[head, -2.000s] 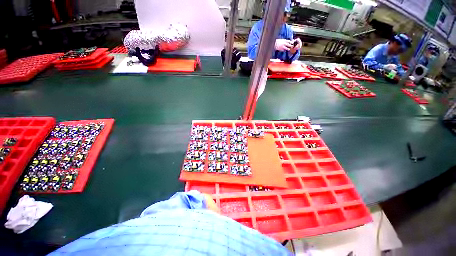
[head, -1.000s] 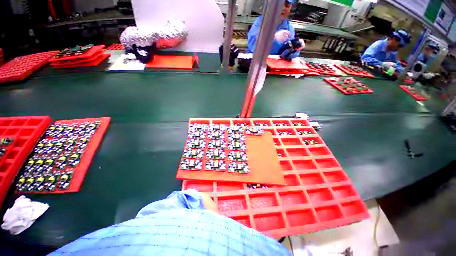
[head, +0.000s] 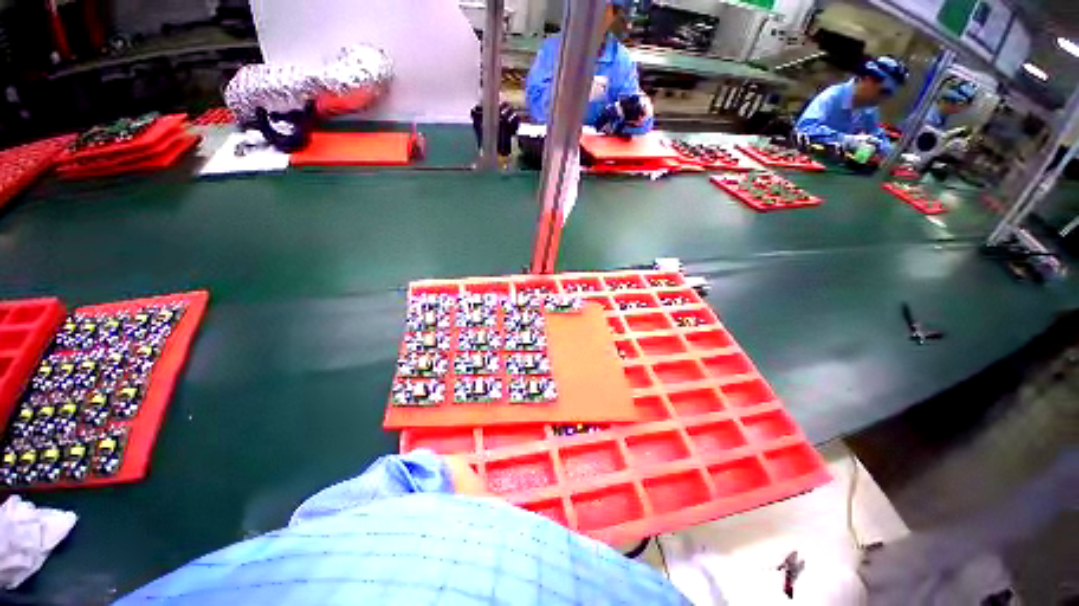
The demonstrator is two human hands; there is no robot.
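A large red compartment tray (head: 757, 462) lies in front of me on the bench, overhanging its near edge. An orange-red flat divider sheet (head: 592, 367) lies on its left part, carrying rows of small circuit boards (head: 477, 361). Several far pockets of the tray hold boards; many near pockets are empty. A blue sleeve reaches the tray's near left edge. Only a small patch of skin of what looks like my left hand (head: 467, 476) shows there; its fingers are hidden, so its grip cannot be told. My right hand is out of the picture.
At left are another sheet with boards (head: 101, 379), a red tray (head: 26, 343) and a crumpled white cloth (head: 30, 539). A metal post (head: 566, 130) stands behind the tray. A small dark tool (head: 917, 326) lies at right. People in blue smocks sit across the bench.
The whole view has shifted, so the trays and bench appear farther left. My sleeve stays at the tray's near left edge. Across the bench, a person's hands have moved.
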